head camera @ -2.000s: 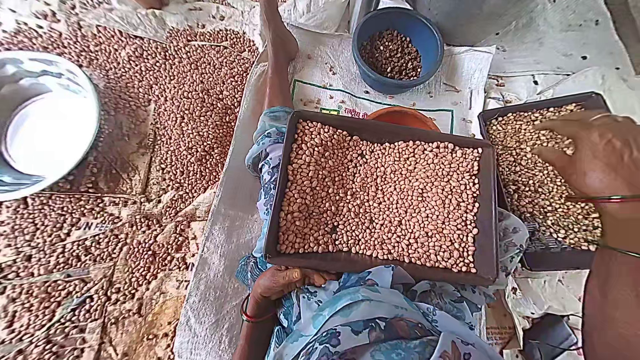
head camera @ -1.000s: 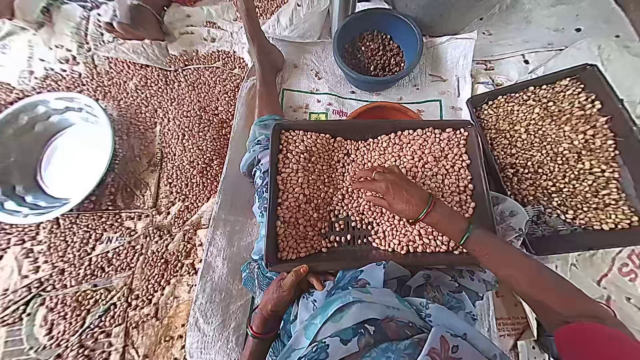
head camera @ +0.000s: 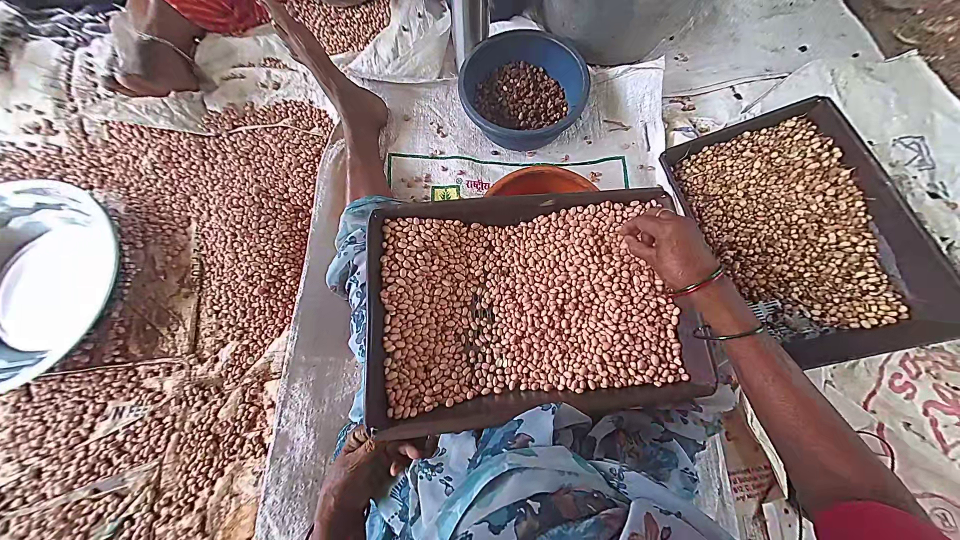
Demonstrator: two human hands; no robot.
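A dark plastic tray (head camera: 540, 409) full of pinkish shelled nuts or beans (head camera: 570, 300) lies across the lap, on blue floral cloth. Its slotted bottom shows through a gap left of the middle. My left hand (head camera: 375, 461) grips the tray's near left corner, thumb by the rim. Over the far right part of the same tray is my right hand (head camera: 671, 244), its fingers bent together above the nuts; whether something is pinched between them cannot be told. Bangles circle that wrist. Just to the right stands a second dark tray (head camera: 862, 341) with paler, yellowish pieces.
Beyond the lap tray sit an orange bowl (head camera: 540, 180), partly hidden, and a blue bowl (head camera: 525, 139) of dark pieces. A shiny metal basin (head camera: 105, 247) stands at left among nuts spread over sacking. Another person's bare leg (head camera: 154, 52) shows at the upper left.
Two seconds ago my right hand was over the second tray; a second ago it lay mid-tray on the lap. It has since moved to the far right part. My left hand stays at the near edge.
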